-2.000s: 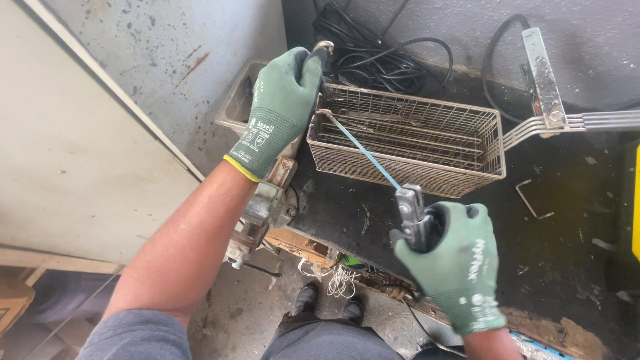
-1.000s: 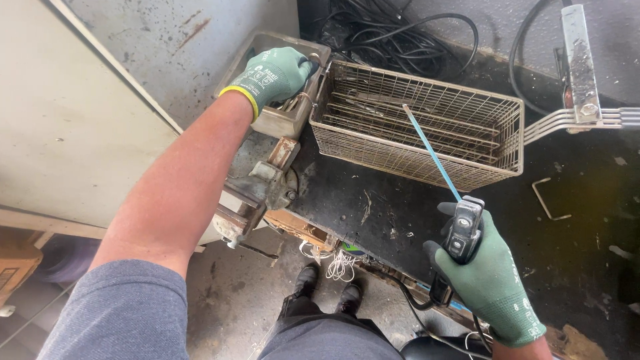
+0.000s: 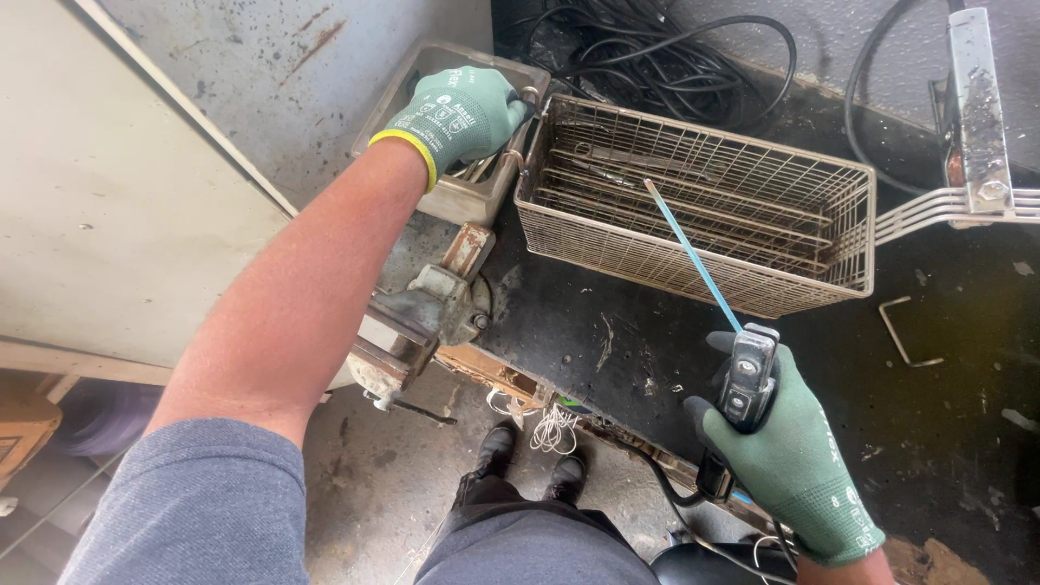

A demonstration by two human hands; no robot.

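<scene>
My right hand point(image 3: 780, 439), in a green work glove, grips a black welding electrode holder point(image 3: 749, 378). A thin blue-coated welding rod point(image 3: 693, 256) juts from its jaws, its tip over the rectangular wire fryer basket point(image 3: 699, 207). My left hand point(image 3: 459, 118), gloved the same way, reaches over the grey plastic tub point(image 3: 479, 199) left of the basket; its fingertips are at the tub's right rim by the basket's corner. Whether those fingers hold anything is hidden. Metal pieces show in the tub under my left hand.
A bench vise point(image 3: 439, 305) is mounted at the bench's left edge. Black cable point(image 3: 650, 57) lies coiled behind the basket. A metal clamp or bar point(image 3: 979, 114) crosses the basket's handle rods point(image 3: 918, 213). A bent metal rod point(image 3: 898, 333) lies on the black bench top point(image 3: 585, 325).
My left hand has gone from the basket's upper left corner to over the tub. The electrode holder and rod have moved back from that corner with my right hand.
</scene>
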